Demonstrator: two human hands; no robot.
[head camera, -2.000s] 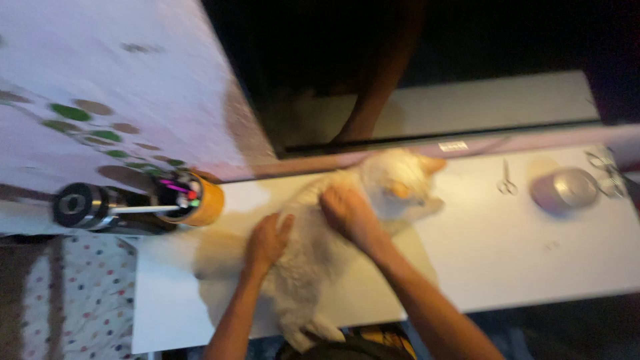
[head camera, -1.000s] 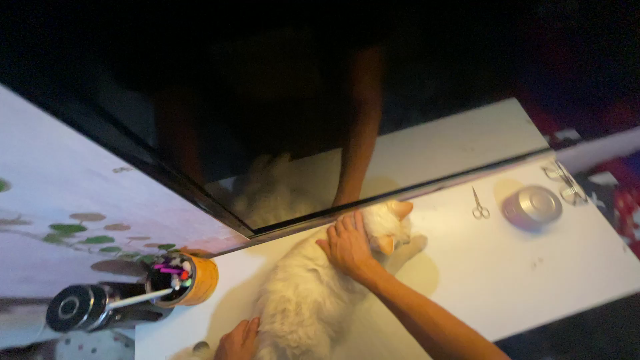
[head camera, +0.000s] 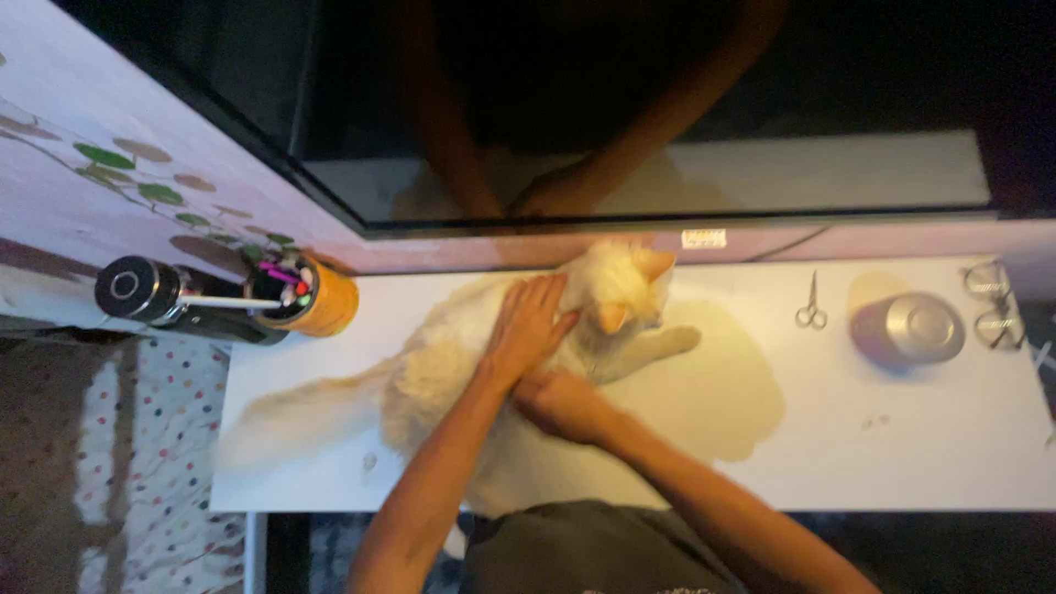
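Observation:
A long-haired white and cream cat (head camera: 445, 355) lies on a white table (head camera: 825, 462), its head toward the wall and one foreleg stretched to the right. My left hand (head camera: 528, 322) rests on the cat's upper back behind the head, fingers slightly apart, not closed on anything. Just below it, my right hand (head camera: 561, 404) is curled against the cat's side, with the two hands touching or nearly so; whether it grips fur is hidden. The tail spreads left and is blurred.
A black television (head camera: 660, 99) reflects my arms behind the table. At left stand an orange pen holder (head camera: 334, 301) and a black cylindrical bottle (head camera: 136, 289). Scissors (head camera: 812, 305), a silver-topped round object (head camera: 916, 330) and eyeglasses (head camera: 994, 305) lie at right.
My left hand has moved from the cat's rear body up to its upper back. My right hand has shifted down from behind the head to the cat's side. The view has swung.

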